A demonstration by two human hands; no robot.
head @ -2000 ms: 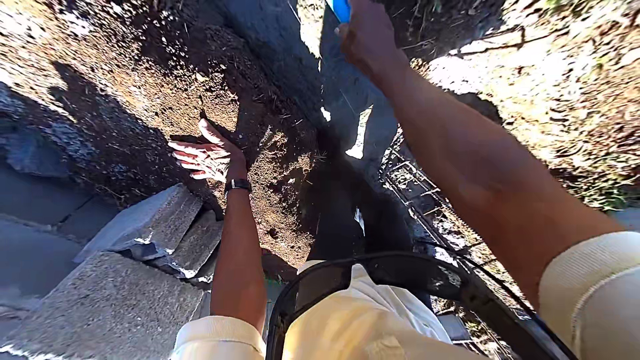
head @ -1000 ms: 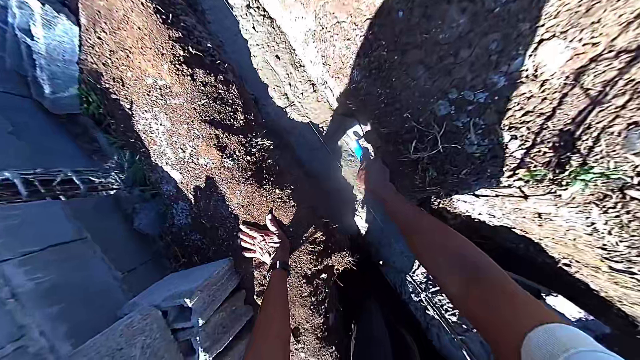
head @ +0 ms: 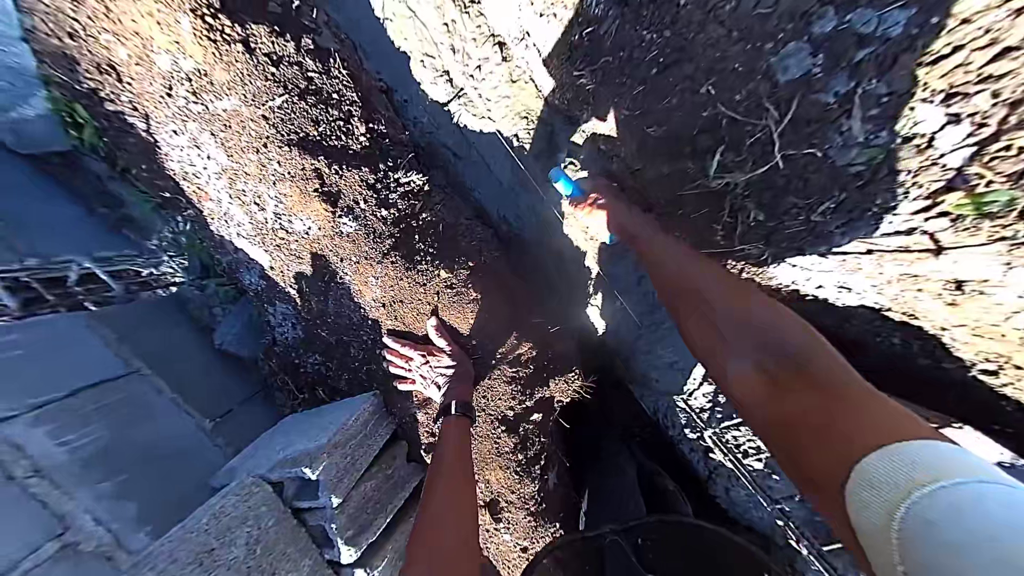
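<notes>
My right hand (head: 600, 210) is closed around a blue handle (head: 565, 182) above the trench, near its far earth side; the rest of that tool cannot be made out. A thin taut string (head: 520, 164) runs along the trench close to this hand. My left hand (head: 428, 364), with a dark band at the wrist, rests with fingers spread on the brown soil bank (head: 384, 240) left of the trench. It holds nothing that I can see. My legs are in the dark trench below.
Stacked concrete blocks (head: 352, 464) lie at the lower left beside my left forearm, with grey paving slabs (head: 120, 440) beyond. Wire mesh (head: 80, 280) lies at the left edge. Metal bars (head: 744, 464) lie in the trench at the lower right. Dry roots (head: 760, 148) lie on the right bank.
The view has shifted a lot. My right hand with the blue handle has come from higher up down to the trench. My left hand stays spread on the soil bank.
</notes>
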